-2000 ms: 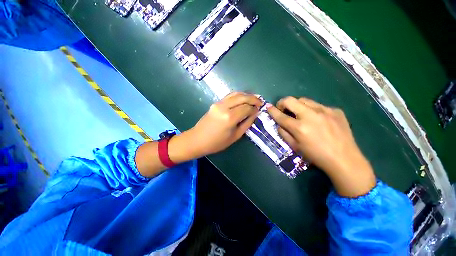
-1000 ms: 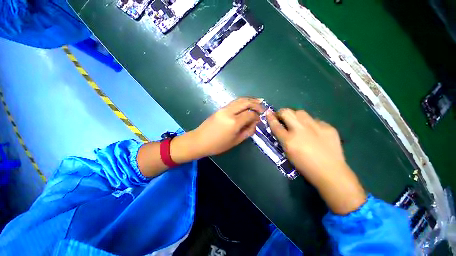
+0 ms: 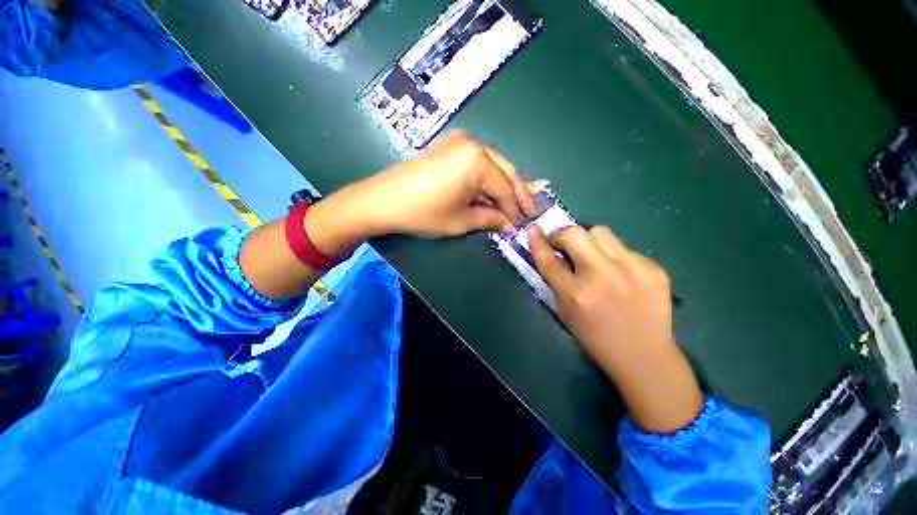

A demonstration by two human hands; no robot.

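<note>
A phone chassis (image 3: 521, 264) lies flat on the dark green bench mat (image 3: 644, 161), partly covered by my hands. Its pale middle and dark edge show between and below them. My left hand (image 3: 442, 191), with a red band on the wrist, has its thumb and fingertips bent together at the chassis's upper end. My right hand (image 3: 608, 292) lies over the chassis's right side, its fingertips close to the left ones. A small dark tip shows past the right hand's outer side. What either hand's fingertips hold, if anything, is hidden.
Another chassis (image 3: 452, 70) lies beyond my hands, with more at the top left (image 3: 332, 15). Chassis (image 3: 830, 443) and clear plastic (image 3: 890, 468) lie at the lower right. A whitish edge strip (image 3: 759, 141) borders the green belt, which bears a chassis (image 3: 893, 173). A blue sleeve (image 3: 90, 45) shows top left.
My left hand has moved up and now bends over the chassis's upper end. My right hand has shifted left and covers the chassis's lower end. More of the lower-right chassis shows.
</note>
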